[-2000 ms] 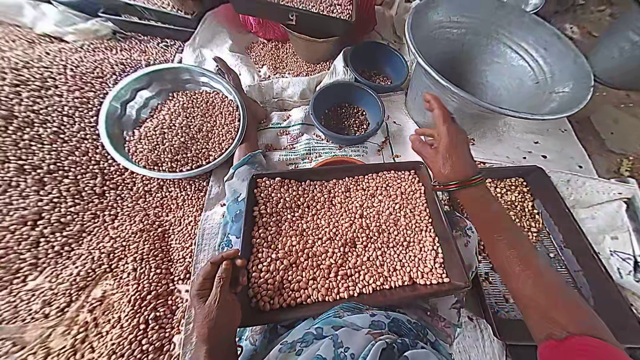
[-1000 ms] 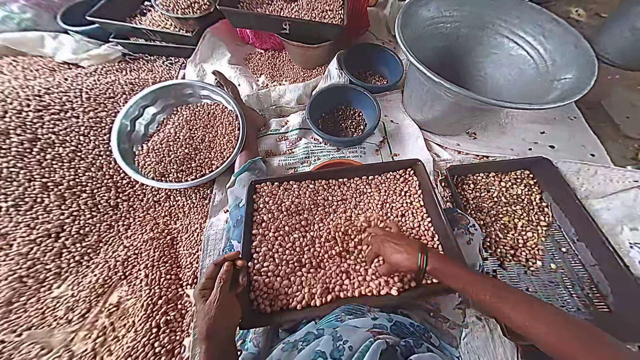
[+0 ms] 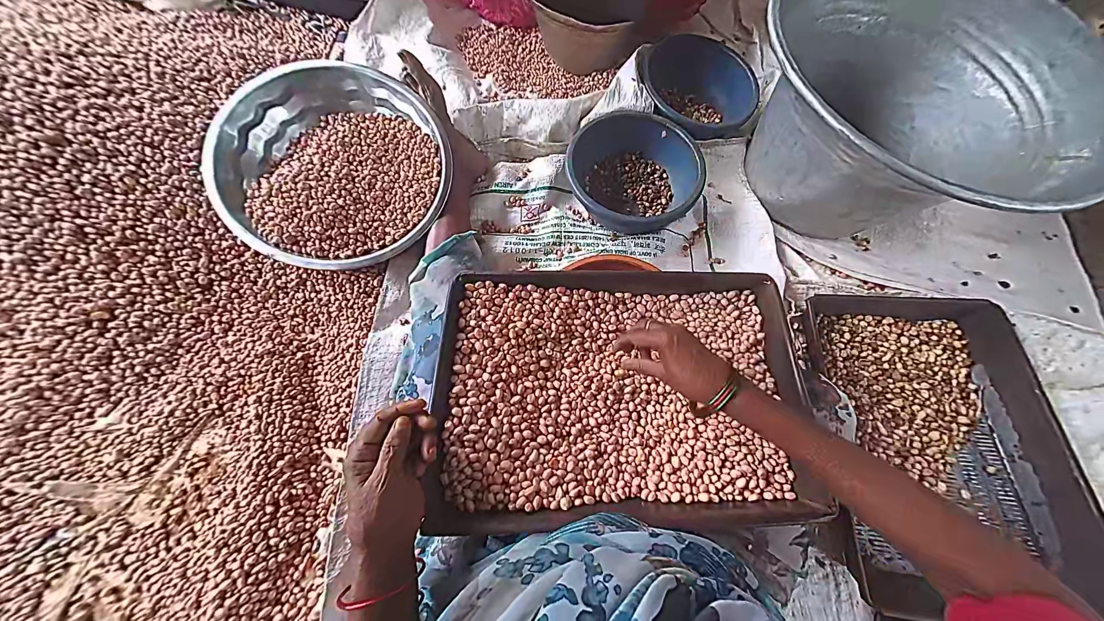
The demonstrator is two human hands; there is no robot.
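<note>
A dark rectangular tray (image 3: 638,516) full of shelled peanuts (image 3: 604,414) rests on my lap. My left hand (image 3: 388,474) is at the tray's left edge with its fingers curled; whether it grips the rim or holds anything is hard to see. Over the middle of the peanuts is my right hand (image 3: 677,358), thumb and fingers bent close together, with a small yellowish piece near the fingertips; whether it is held cannot be told. Beyond the tray stand two blue plastic bowls (image 3: 586,138) (image 3: 750,86) with darker peanuts in the bottom.
A metal basin (image 3: 216,172) of peanuts stands left by my foot, on a large peanut heap (image 3: 129,345). A big metal tub (image 3: 828,172) is at the upper right. A second dark tray (image 3: 1018,345) with sorted pieces lies right, on printed sacks (image 3: 517,233).
My right hand was raised above the tray's far right corner two seconds ago, then came down onto the peanuts. It is now over their middle. My left hand has stayed at the tray's left edge.
</note>
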